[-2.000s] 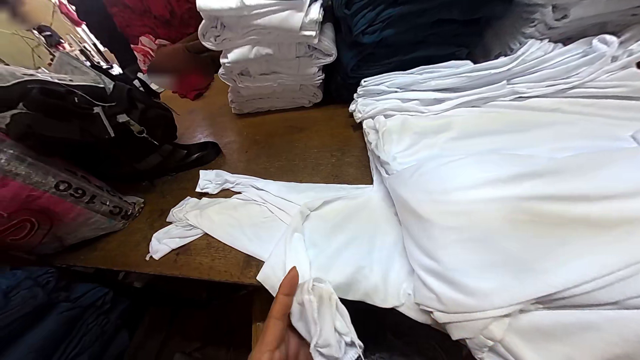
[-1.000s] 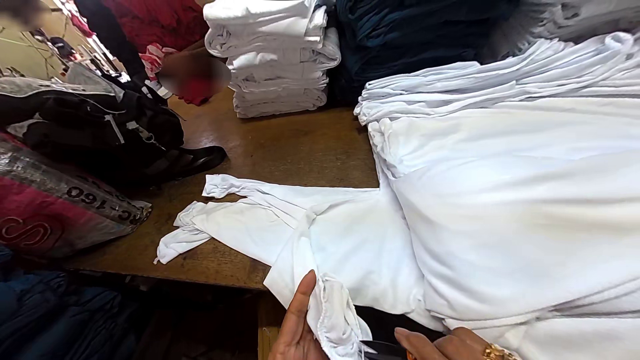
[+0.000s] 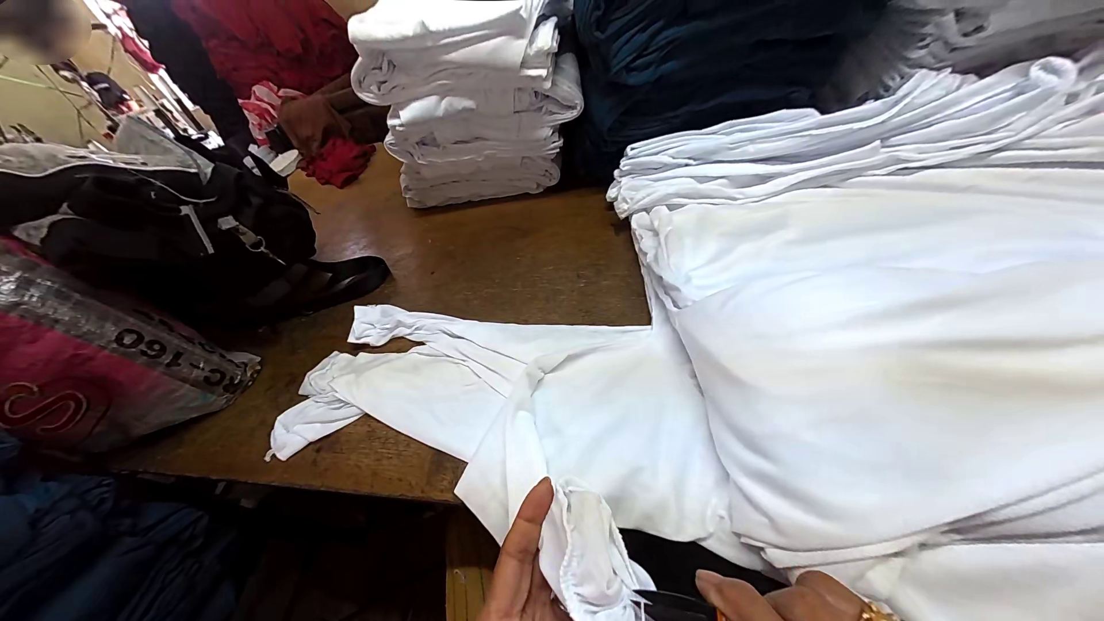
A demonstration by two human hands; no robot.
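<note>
My left hand, at the bottom centre, holds the cuff end of a white garment's sleeve, its index finger raised along the cloth. My right hand, low and to the right with a gold-coloured bracelet at the wrist, holds a small cutting tool with dark blades, likely thread snips. The blade tips touch the cuff's edge, where a loose thread shows. Other white sleeves spread left across the wooden table, joined to a large heap of white garments on the right.
A folded white stack stands at the back, beside dark blue cloth. A black bag and a pink and grey printed sack lie at left. Blue cloth is below the wooden table's edge. Red cloth is behind.
My right hand, out of view two seconds ago, has come in from the bottom with the cutting tool, which now meets the cuff. My left hand stays at the sleeve.
</note>
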